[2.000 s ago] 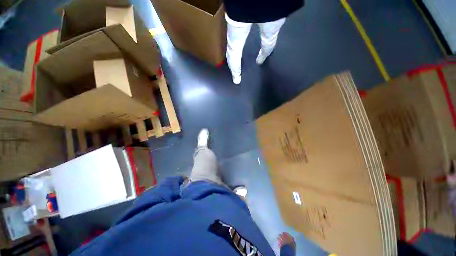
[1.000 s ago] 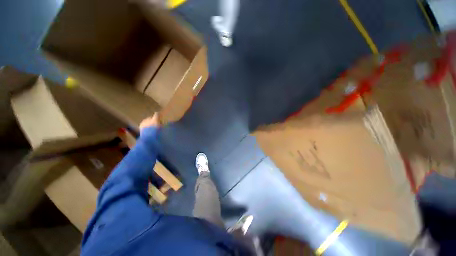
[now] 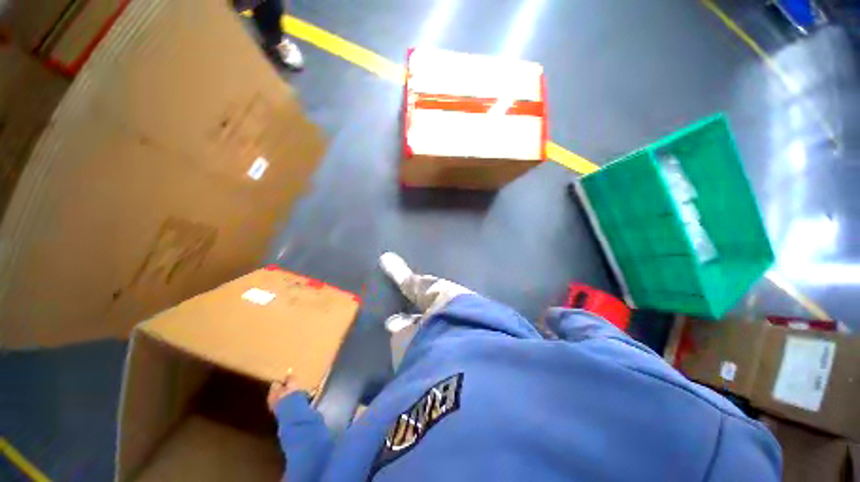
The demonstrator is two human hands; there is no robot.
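Note:
A large open brown carton [image 3: 255,325] stands at the lower left, its opening facing down-left in the picture. A white label is on its side and red tape runs along its far edge. My left hand [image 3: 281,388] is on the near rim of this carton, fingers over the edge, gripping it. The inside is dark and no contents can be made out. My right sleeve ends near a red object [image 3: 601,306] at the right; my right hand cannot be made out there.
Flattened cartons [image 3: 179,179] stand in a stack at the upper left. A closed, red-taped carton [image 3: 476,169] sits ahead on the floor. A green tote [image 3: 651,235] holding pale goods is at the right, cartons [image 3: 745,362] below it. A person's foot [image 3: 289,54] shows at the top left.
My view has turned, bringing the green tote and taped carton into sight. My left hand still grips the open carton, which now lies lower left and close to me, beside the flattened stack.

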